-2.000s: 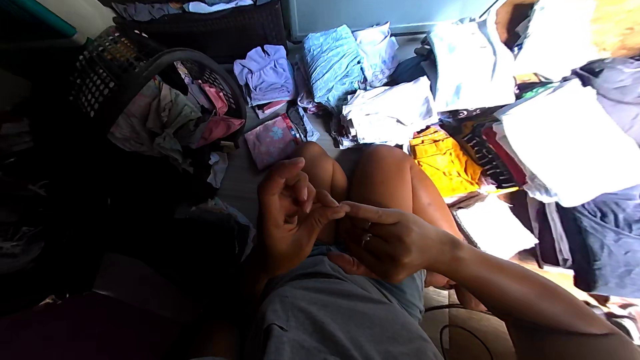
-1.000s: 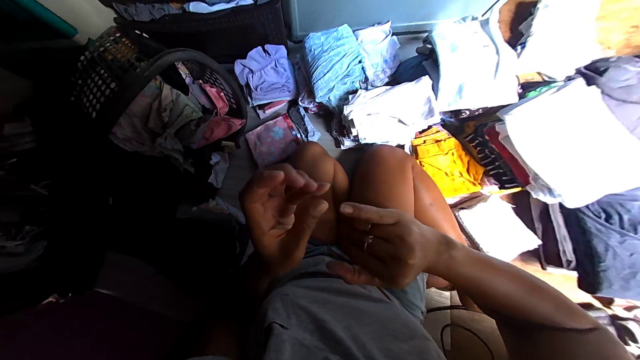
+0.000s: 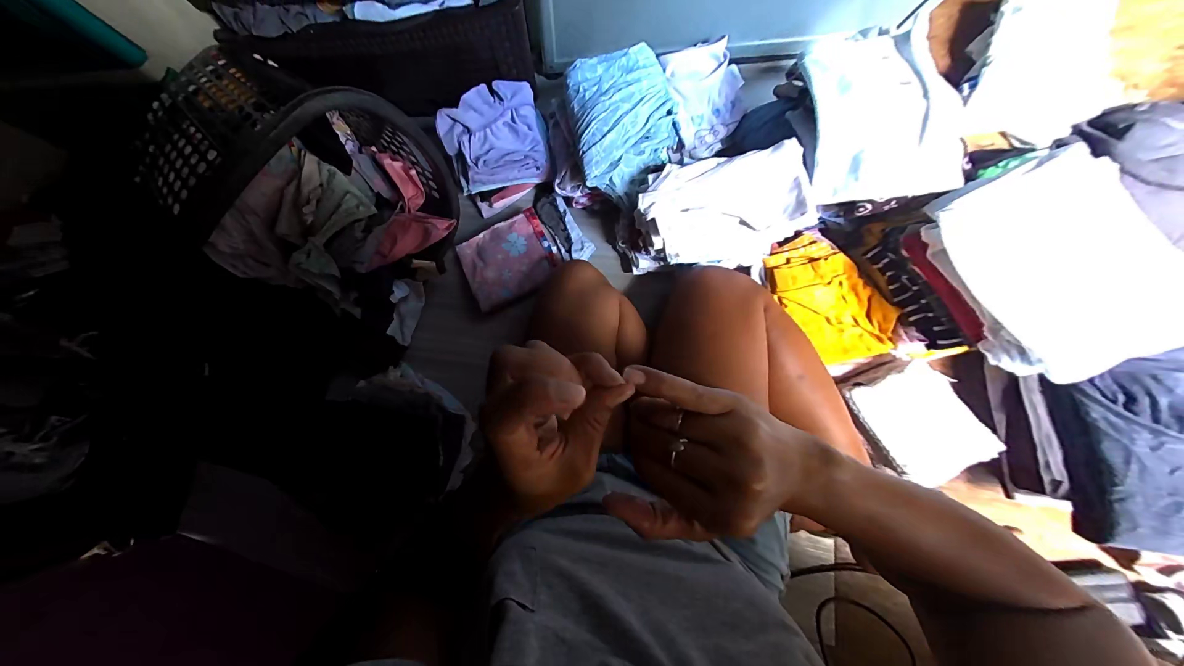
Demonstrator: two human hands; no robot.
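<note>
Above my lap, my left hand [image 3: 546,421] is raised with its fingers curled and holds nothing that I can see. The extended index finger of my right hand [image 3: 708,453] meets or nearly meets the left fingertips. Rings show on my right hand, whose other fingers are bent and whose thumb is apart; no object shows in it. Beyond my knees lie a folded pink cloth with a flower print [image 3: 513,254], a white folded pile [image 3: 731,208] and a yellow-orange folded garment [image 3: 828,301].
A dark plastic laundry basket [image 3: 268,153] of clothes tilts at the left. Lavender [image 3: 495,139] and light blue [image 3: 622,116] folded garments lie ahead. White stacks [image 3: 1064,259] and dark blue clothing [image 3: 1133,449] stand at the right. A thin cable [image 3: 860,601] curves on the floor.
My fingertips were touching or close together, then moved apart with my left hand more spread. Now the left fingers are curled again and meet or nearly meet my right index finger.
</note>
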